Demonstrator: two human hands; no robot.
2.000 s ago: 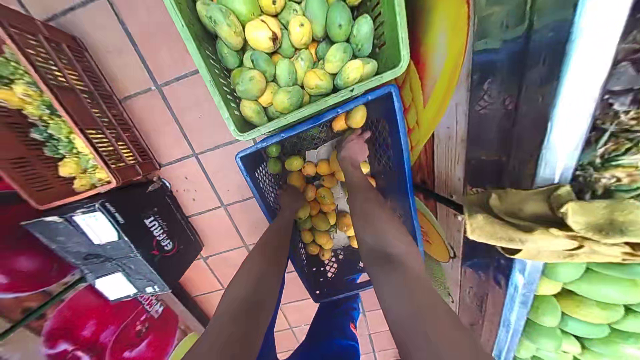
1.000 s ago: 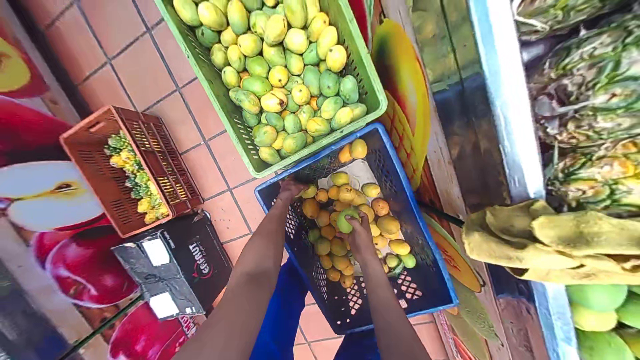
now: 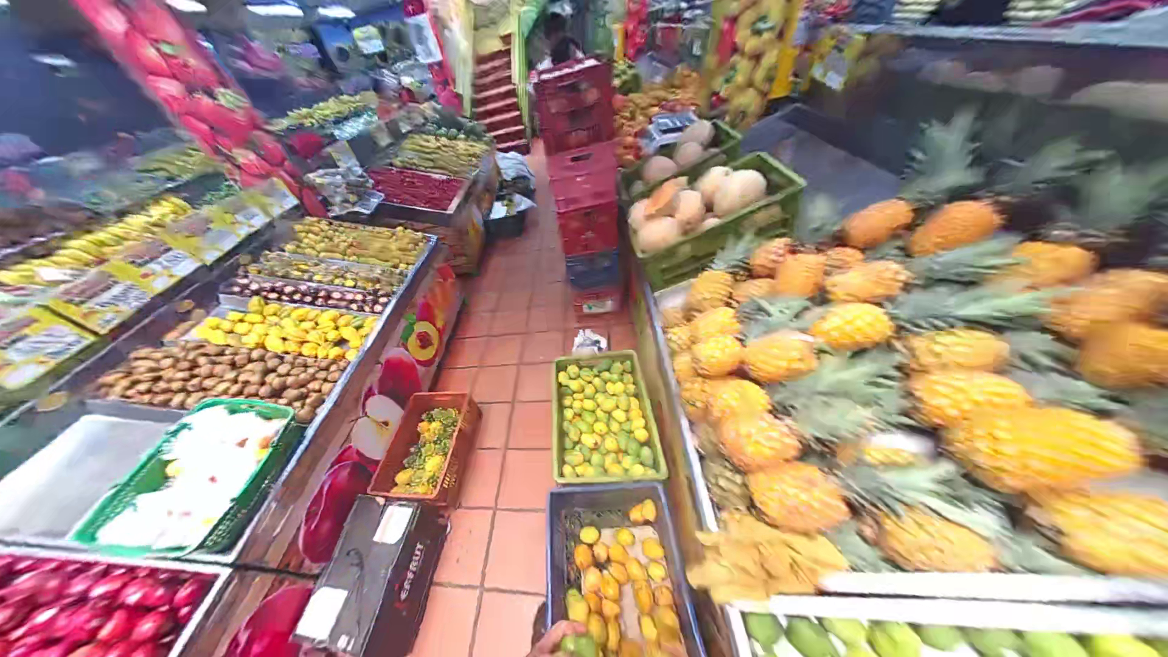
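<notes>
At the bottom edge of the head view, part of a hand [image 3: 555,636] shows at the left rim of a blue plastic crate [image 3: 558,538], its fingers on a green fruit [image 3: 578,645]; it seems to be my left hand. My right hand is out of view. Yellow and orange fruits [image 3: 593,579] lie in the blue crate, on what looks like pale paper. Touching its far end stands a green crate [image 3: 657,456] full of green and yellow fruits [image 3: 607,415].
Left of the tiled aisle [image 3: 516,538] stand a brown crate [image 3: 467,438] of small fruits and a black carton [image 3: 420,584]. Displays of pineapples [image 3: 794,497] flank the right side, brown tubers [image 3: 228,374] the left. Stacked red crates [image 3: 584,173] stand farther up the aisle.
The view has swung up from the crates to the whole aisle. Both hands were over the blue crate before, one on a green fruit a second ago; now only one hand shows in part.
</notes>
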